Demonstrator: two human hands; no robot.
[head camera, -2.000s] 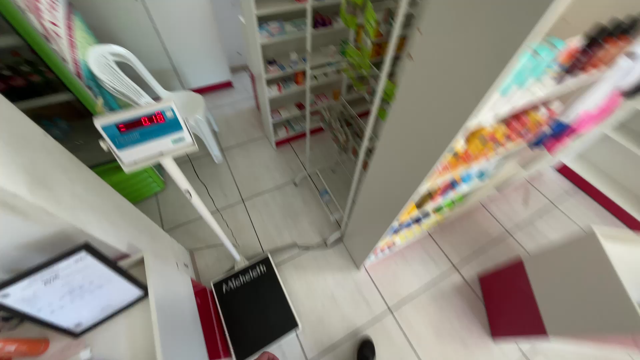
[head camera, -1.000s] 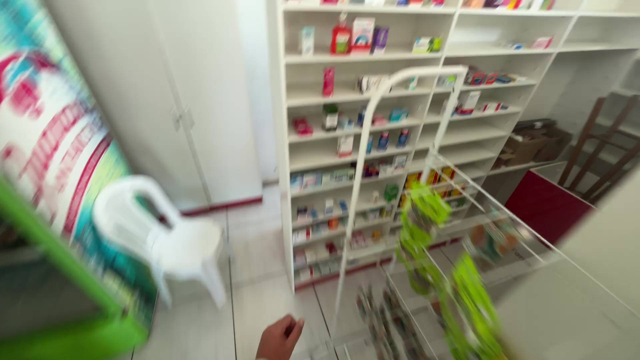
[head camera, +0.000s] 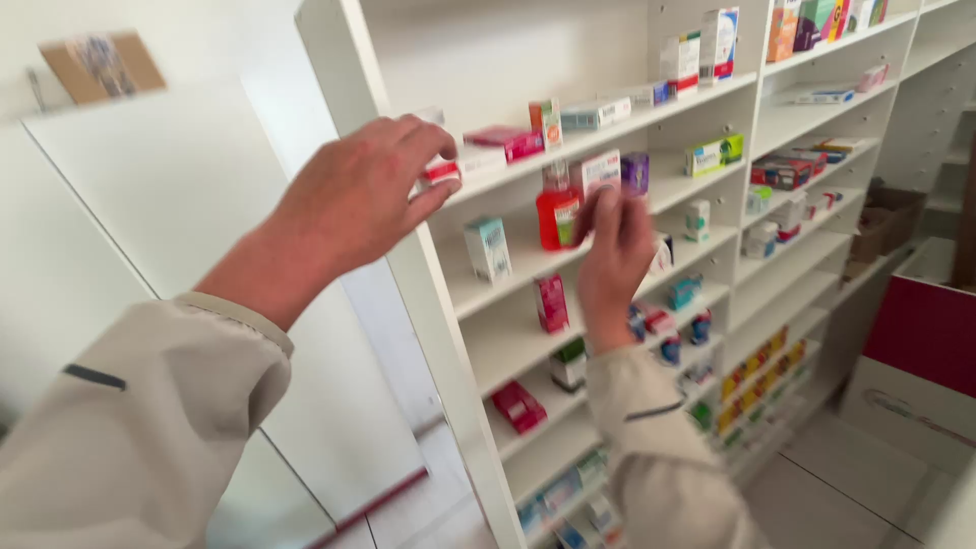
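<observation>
My left hand (head camera: 374, 187) is at the left end of an upper shelf, its thumb and fingers around a small red and white box (head camera: 440, 171); whether it grips the box is not clear. To its right lie a magenta box (head camera: 505, 142) and an upright orange and white box (head camera: 547, 124). My right hand (head camera: 616, 255), blurred, is raised in front of the shelf below, with its fingers bent; nothing can be made out in it. Behind it stand a red bottle (head camera: 557, 213), a white and pink box (head camera: 599, 171) and a purple box (head camera: 634, 174).
The white shelving unit (head camera: 450, 358) holds several rows of medicine boxes. A white cabinet (head camera: 191, 198) stands at the left, with a cardboard box (head camera: 103, 67) on top. At the lower right is a dark red and white box-like piece (head camera: 926, 335) on the tiled floor (head camera: 808, 488).
The view has moved to the shelving and is much closer. Both my hands are now raised at the shelves; one second ago only one hand showed, low in the frame.
</observation>
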